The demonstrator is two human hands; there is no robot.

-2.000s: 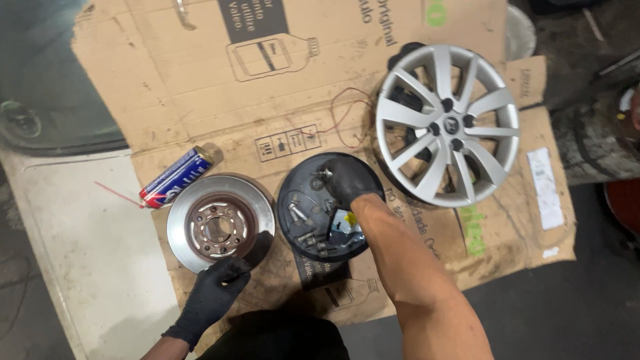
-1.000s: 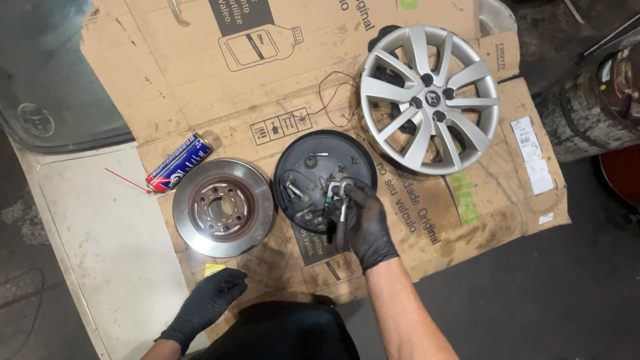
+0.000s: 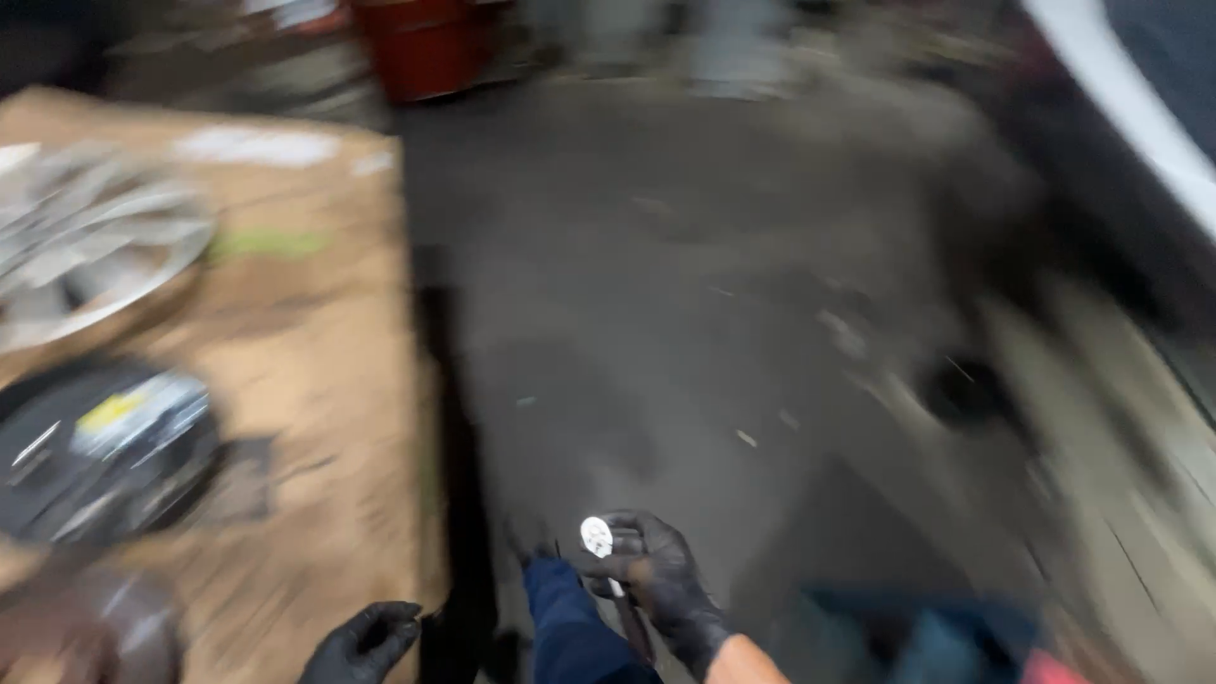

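My right hand, in a black glove, is closed around a ratchet wrench, whose round, shiny head shows at the fingertips and whose handle runs down below the palm. At the bottom edge my left hand, gloved in black too, has curled fingers near the cardboard's right edge, and nothing shows in it. On the cardboard to the left lies a black round tray with metal parts and a yellow-and-silver item in it. A brake disc is partly visible at the lower left. The view is blurred.
Cardboard covers the bench, with a silver alloy wheel at its left. Dark floor stretches beside it. A red drum stands at the back. Blue and red things lie at the lower right, blurred.
The view has swung far to the right, from the bench to the floor. My right hand, over the black tray a second ago, is now away from the bench, holding the ratchet.
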